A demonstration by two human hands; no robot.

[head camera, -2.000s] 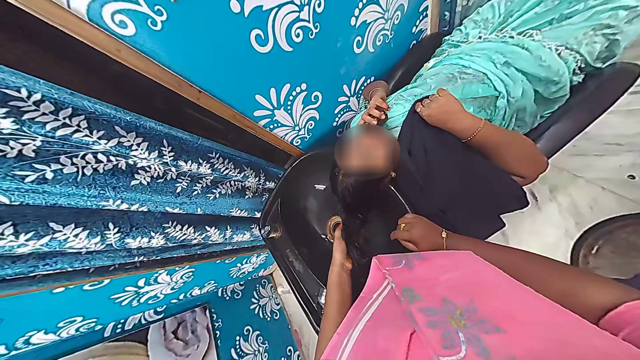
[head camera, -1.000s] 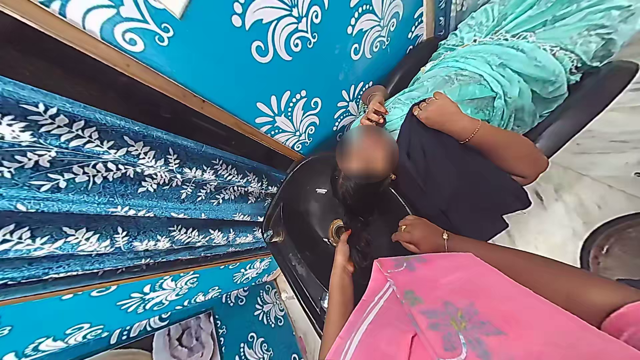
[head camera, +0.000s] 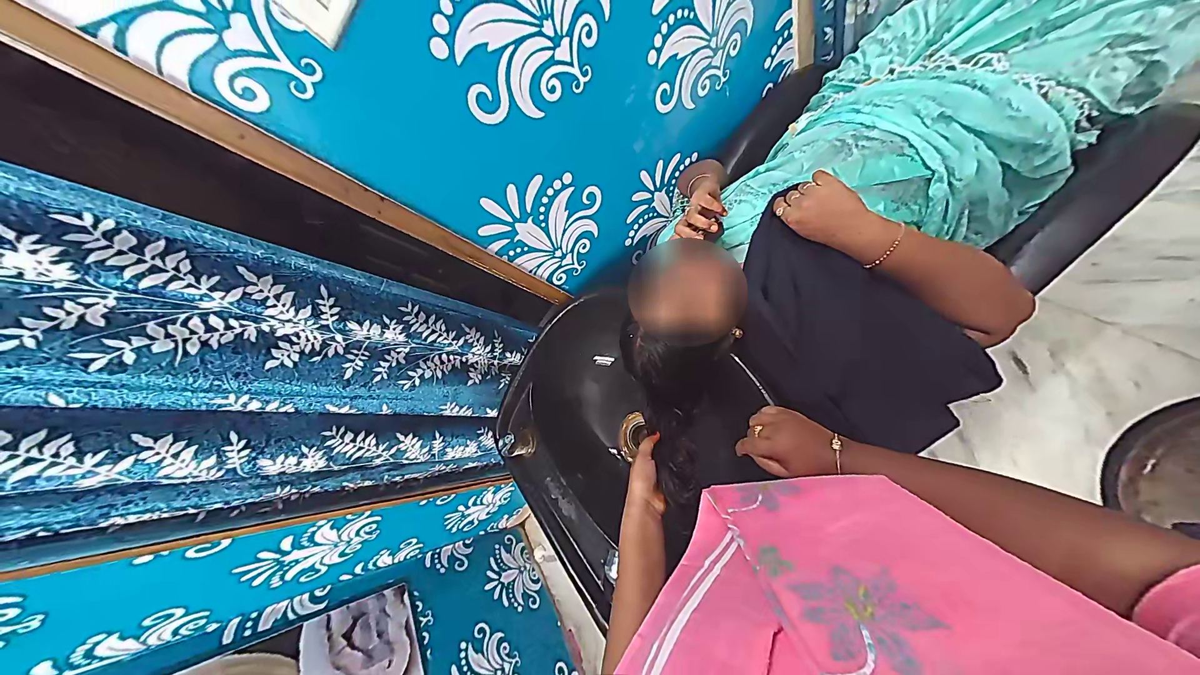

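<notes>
A person lies back with their head over a black salon wash basin (head camera: 572,412), their long dark hair (head camera: 677,403) hanging down into it. My left hand (head camera: 647,473) is at the lower hair, beside the brass-coloured drain (head camera: 633,436); its fingers are partly hidden by the hair. My right hand (head camera: 783,442) has its fingers curled at the basin's right side, by a thin pale line, perhaps a hose or cord (head camera: 753,380); whether it grips this cannot be told. A dark cloth (head camera: 844,347) covers the lying person's shoulder, and that person's own hand holds its upper edge.
The lying person, in a turquoise garment (head camera: 947,141), rests on a black reclining chair (head camera: 1106,187). Blue patterned curtains (head camera: 234,356) hang left of the basin, and a blue wall (head camera: 562,122) with white motifs stands behind. A round dark object (head camera: 1158,469) is on the marble floor at right.
My left hand has shifted slightly up along the hair beside the drain. My right hand and the lying person show no plain change.
</notes>
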